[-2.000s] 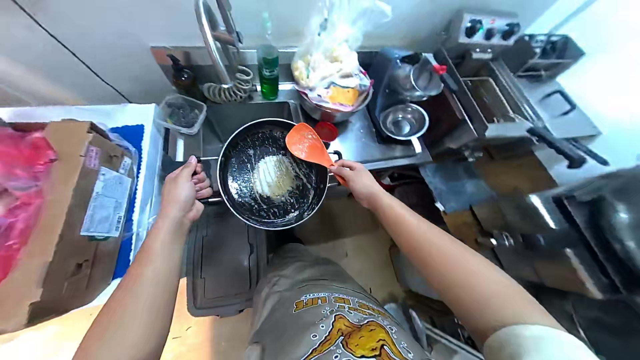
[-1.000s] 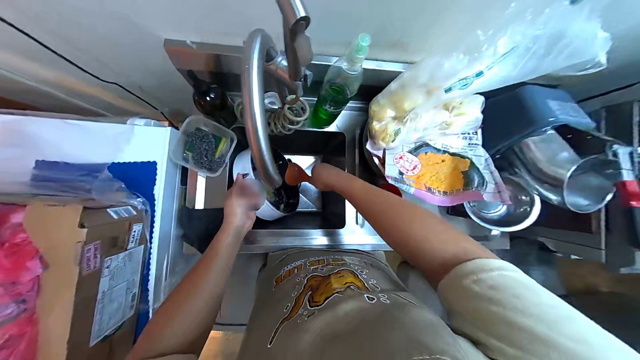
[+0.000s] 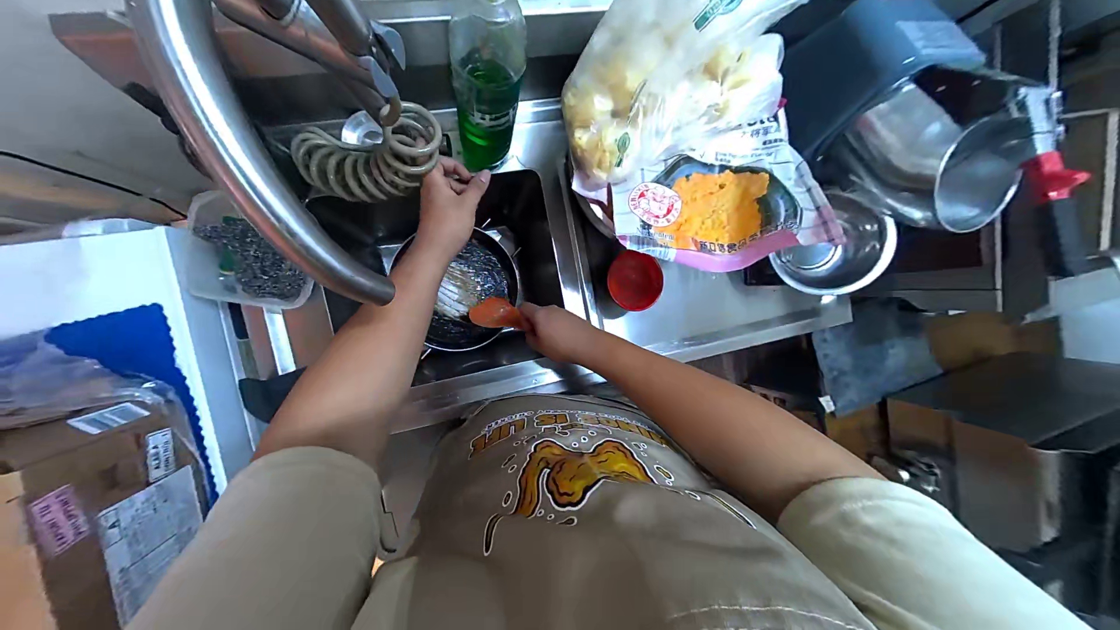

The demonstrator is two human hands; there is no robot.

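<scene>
A dark round pan (image 3: 481, 271) with whitish residue lies in the metal sink (image 3: 538, 227), partly behind my left forearm. My left hand (image 3: 451, 197) is raised over the sink's back edge, beside the coiled hose (image 3: 367, 157) and just below a bottle of green liquid (image 3: 488, 105). Its fingers are bent near the coil; whether they grip anything I cannot tell. My right hand (image 3: 556, 332) is closed around the handle end of an orange spatula (image 3: 494, 313), whose blade is over the pan's right side. The curved steel faucet (image 3: 236, 149) arches above the left of the sink.
Right of the sink are a red cup (image 3: 635, 281), a plastic bag of pale food (image 3: 647, 96), a printed food package (image 3: 717, 210) and a metal bowl (image 3: 840, 245). On the left stand a plastic container (image 3: 254, 254) and a cardboard box (image 3: 96, 490).
The pan, held by my left hand above the floor area two seconds ago, is now down in the sink. My left hand has left it and moved toward the back. My right hand keeps the spatula.
</scene>
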